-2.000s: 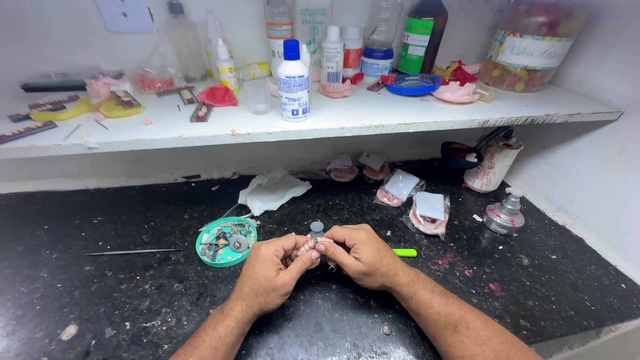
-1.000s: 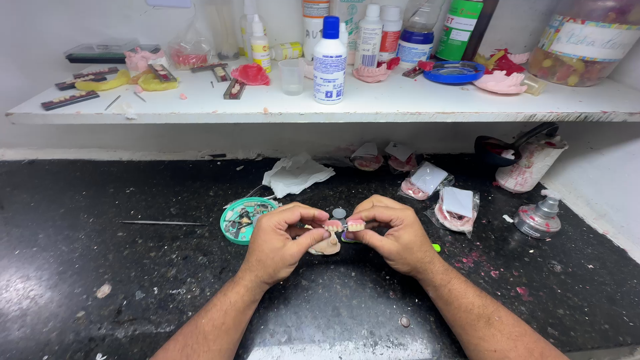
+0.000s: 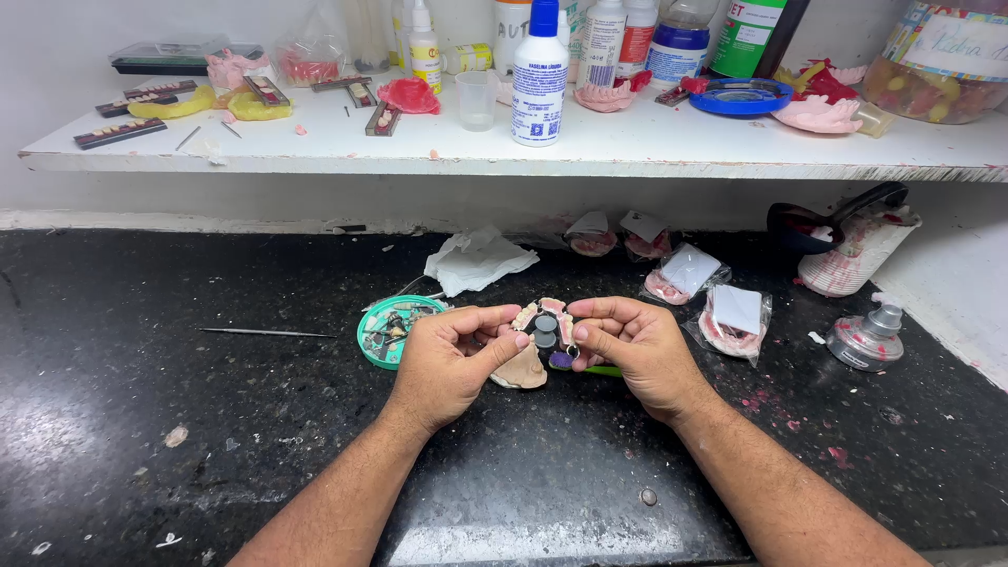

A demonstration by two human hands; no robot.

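Observation:
A partial denture with pink base and cream teeth [image 3: 554, 308] is held up between both hands. My left hand [image 3: 453, 362] pinches its left end between thumb and fingers. My right hand [image 3: 642, 354] grips its right end the same way. Just below the denture, partly behind my left fingertips, a tan plaster dental model [image 3: 521, 367] lies on the counter. Grey round discs [image 3: 544, 331] show through the denture's arch. Under my right fingers lies a green-handled brush with purple bristles [image 3: 561, 361]. A green round dish of small metal parts [image 3: 378, 361] is beside my left hand.
A metal instrument [image 3: 268, 332] lies left. Behind are a crumpled white cloth or paper [image 3: 478, 262] and bagged dentures [image 3: 732, 329]. A metal burner [image 3: 866, 340] and stained can [image 3: 862, 252] stand right. Above, a white shelf [image 3: 315, 161] holds a blue-capped bottle [image 3: 540, 87] and other supplies.
The denture is now turned so that its arch shape faces the camera; a second ago it was held more edge-on. Both hands keep hold of it. The view has shifted somewhat.

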